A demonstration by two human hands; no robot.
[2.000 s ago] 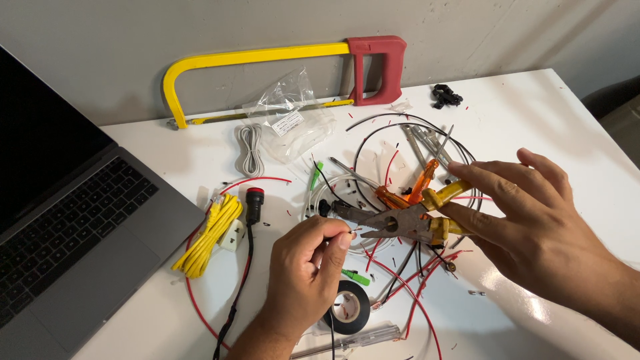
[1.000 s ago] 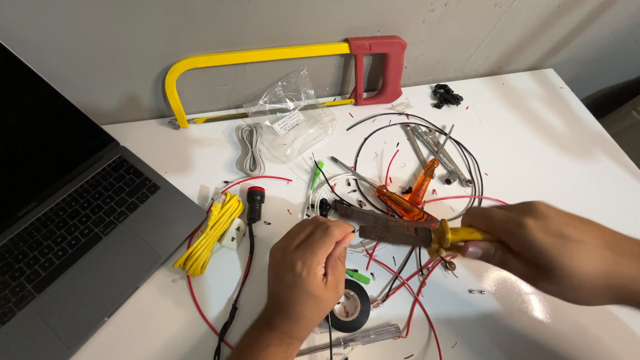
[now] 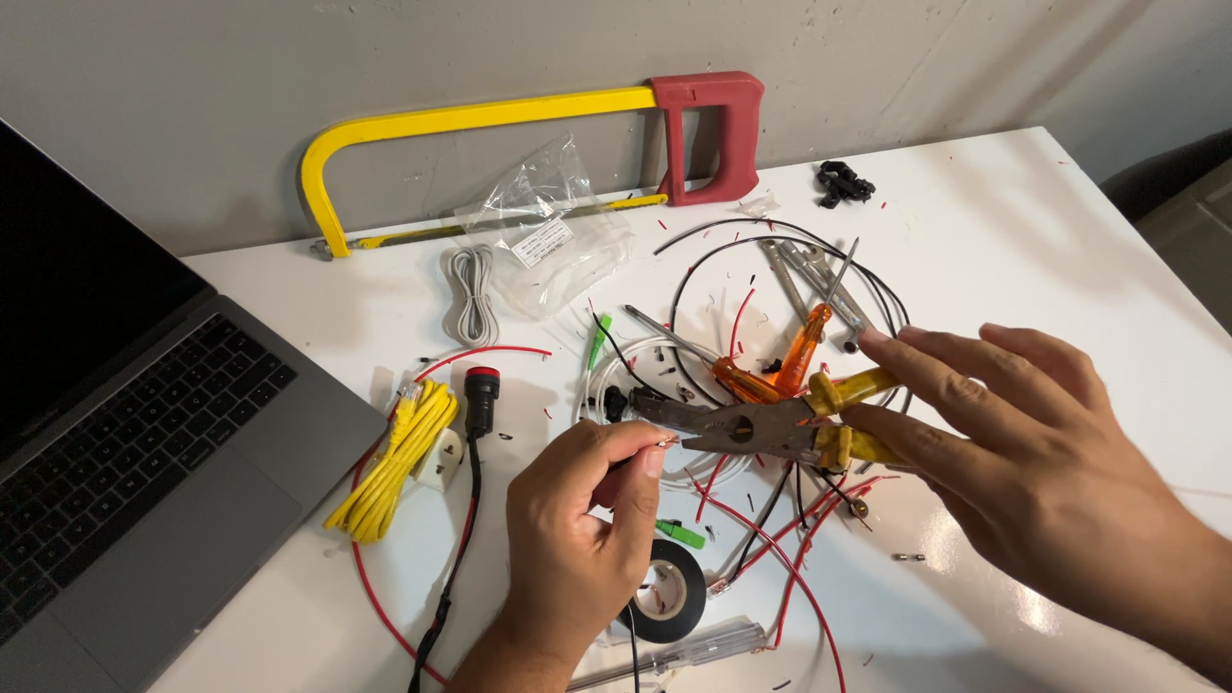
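My left hand (image 3: pixel 592 534) pinches a thin black wire (image 3: pixel 634 640) between thumb and index finger, with a bit of bare copper (image 3: pixel 668 442) showing at the fingertips. Around the yellow handles of combination pliers (image 3: pixel 756 428) is my right hand (image 3: pixel 1020 472), fingers spread along them. The pliers' jaws stand apart, their tips close to the bare wire end; whether they touch it I cannot tell. Beneath the pliers lie orange-handled screwdrivers (image 3: pixel 801 348) and coiled white cable (image 3: pixel 602 371). A roll of black electrical tape (image 3: pixel 691 602) lies just right of my left wrist.
At left stands a laptop (image 3: pixel 192 539), near a yellow cable bundle (image 3: pixel 409 462) and a red-topped indicator lamp (image 3: pixel 481 395). A yellow hacksaw (image 3: pixel 481 114) leans at the wall behind a plastic bag (image 3: pixel 558 260). Spanners (image 3: pixel 818 279), red wires (image 3: pixel 799 568) and a clear-handled screwdriver (image 3: pixel 712 645) lie about.
The pliers' jaws and handles were closer together one second ago and are now spread apart. My right hand has gone from a closed grasp to spread fingers. My left hand stays in nearly the same place.
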